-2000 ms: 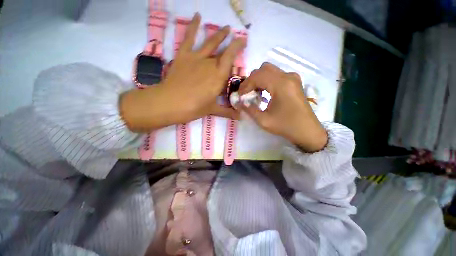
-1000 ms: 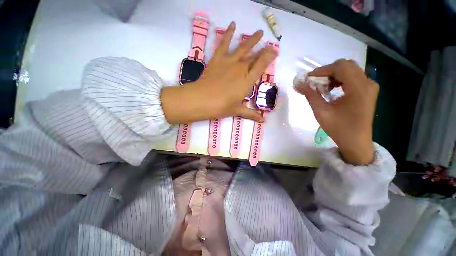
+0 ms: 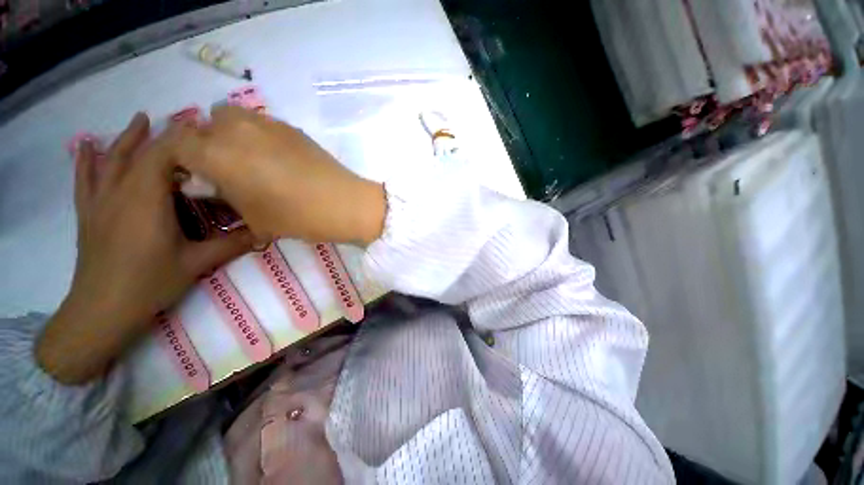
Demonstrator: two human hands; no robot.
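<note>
Four pink smartwatches lie side by side, their holed straps (image 3: 287, 292) pointing toward me. One dark watch screen (image 3: 192, 216) shows between my hands; the other screens are mostly hidden. My left hand (image 3: 128, 223) lies over the left watches, fingers apart, thumb below the visible screen. My right hand (image 3: 275, 175) is closed on a white wiping cloth (image 3: 198, 186), held at that screen. Its fingertips are partly hidden. Pink buckle ends (image 3: 246, 98) show above the hands.
A small cream stick (image 3: 220, 59) lies at the mat's far side. Shiny clear film (image 3: 379, 85) and a white item with an orange band (image 3: 441, 140) lie on the mat's right. Beyond the dark green surface (image 3: 516, 80) stand pale stacked trays (image 3: 701, 246) and pink items (image 3: 767, 76).
The view has swung right, showing the stacks. My right hand, with the white cloth, has moved from the mat's right side to a watch beside my left thumb.
</note>
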